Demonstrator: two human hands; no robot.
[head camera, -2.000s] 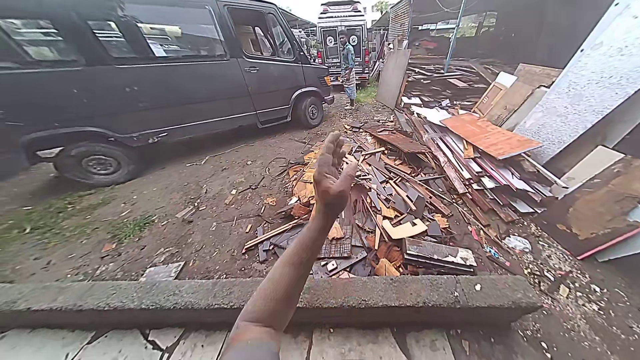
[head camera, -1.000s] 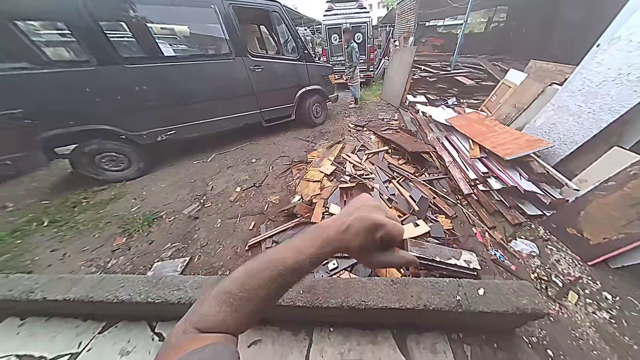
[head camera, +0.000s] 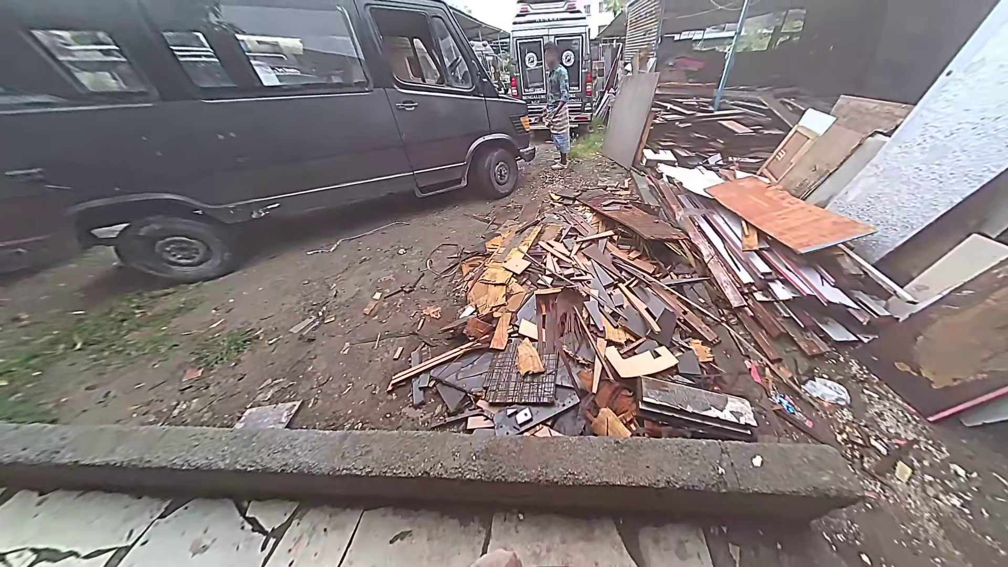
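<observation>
Neither my left hand nor my right hand can be made out. A small pale brownish patch (head camera: 498, 558) shows at the bottom edge, too little of it to tell what it is. Beyond a low concrete kerb (head camera: 378, 461) lies a heap of broken wood and board scraps (head camera: 567, 315). A piece of dark wire grid (head camera: 516, 386) rests at its near side, with a splintered wood chip on it. Close to the kerb on the right lie stacked dark board pieces (head camera: 697, 403). An orange-brown panel (head camera: 787, 213) lies tilted on longer planks behind.
A dark van (head camera: 291, 134) stands on the left. A person (head camera: 558, 102) stands beyond it, near the rear of another vehicle (head camera: 551, 51). Cracked paving slabs (head camera: 417, 538) line the near side of the kerb. Boards (head camera: 945, 346) lean at the right, beside a pale wall (head camera: 929, 150).
The raised arm and hand, seen over the scrap heap in both earlier frames, have left that place. One second ago the hand was lower, with its fingers curled, than two seconds ago.
</observation>
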